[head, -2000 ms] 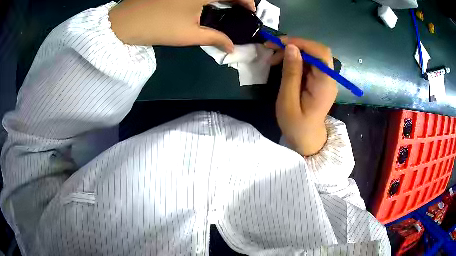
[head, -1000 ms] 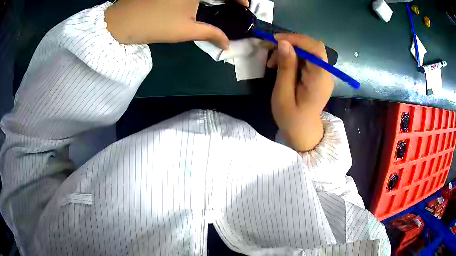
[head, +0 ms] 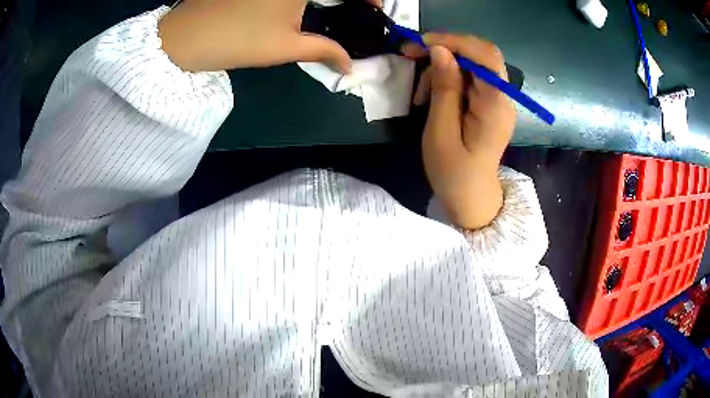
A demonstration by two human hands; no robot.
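Note:
A black wristwatch point(head: 356, 29) is at the top of the view, its dark round head tilted and glossy. My left hand point(head: 249, 33) holds it at its left side, thumb below; part of this hand is cut off by the top edge. My right hand point(head: 469, 116) holds a blue stick tool point(head: 510, 91) like a pen, its tip at the right edge of the watch head. A crumpled white cloth point(head: 387, 87) lies under the watch on the dark green bench point(head: 288, 116). A dark strap end shows behind my right fingers.
A red-orange tray point(head: 658, 233) with several round dark pieces in its pockets stands at the right, below bench level. On the bench's right are a white block point(head: 592, 12), a second blue stick point(head: 640, 47), yellow-brown pieces point(head: 662, 26) and a white packet point(head: 674, 114).
The watch, cloth and both hands sit slightly higher and further left in the view, as do the bench items and tray. The stick tip stays at the watch's edge.

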